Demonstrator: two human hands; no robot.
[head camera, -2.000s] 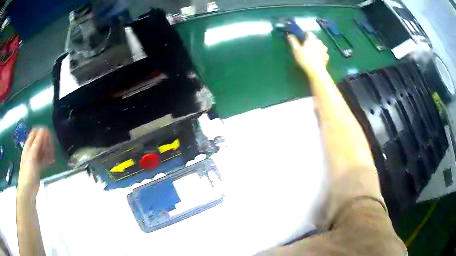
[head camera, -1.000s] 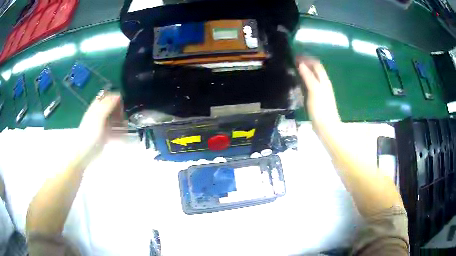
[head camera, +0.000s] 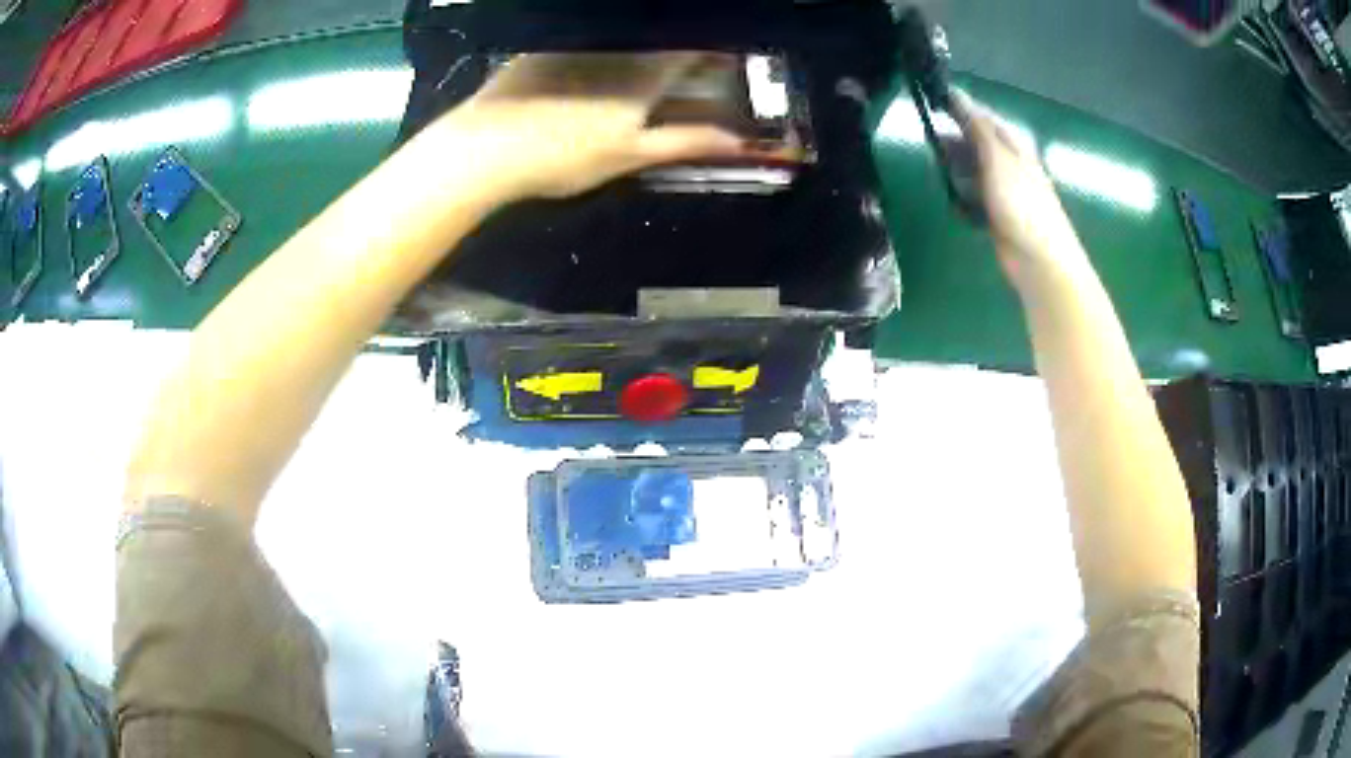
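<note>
My left hand reaches over the orange-brown press fixture. Its thumb lies along the near edge and its blurred fingers along the far edge of the phone frame in the fixture. The hand hides the left part of that frame. My right hand holds another phone frame, dark and seen nearly edge-on, beside the machine's right side, over the green belt. Two overlapping phone frames with blue film lie flat on the white work surface below the yellow arrows.
The black press body stands in the centre, with a red knob on its front panel. Phone frames lie on the green belt, left and right of the machine. Black ribbed trays stand at right. A red tray is upper left.
My left hand has moved from the machine's left side onto the frame in the fixture. My right hand has moved up and away from the machine's right side and now holds a frame.
</note>
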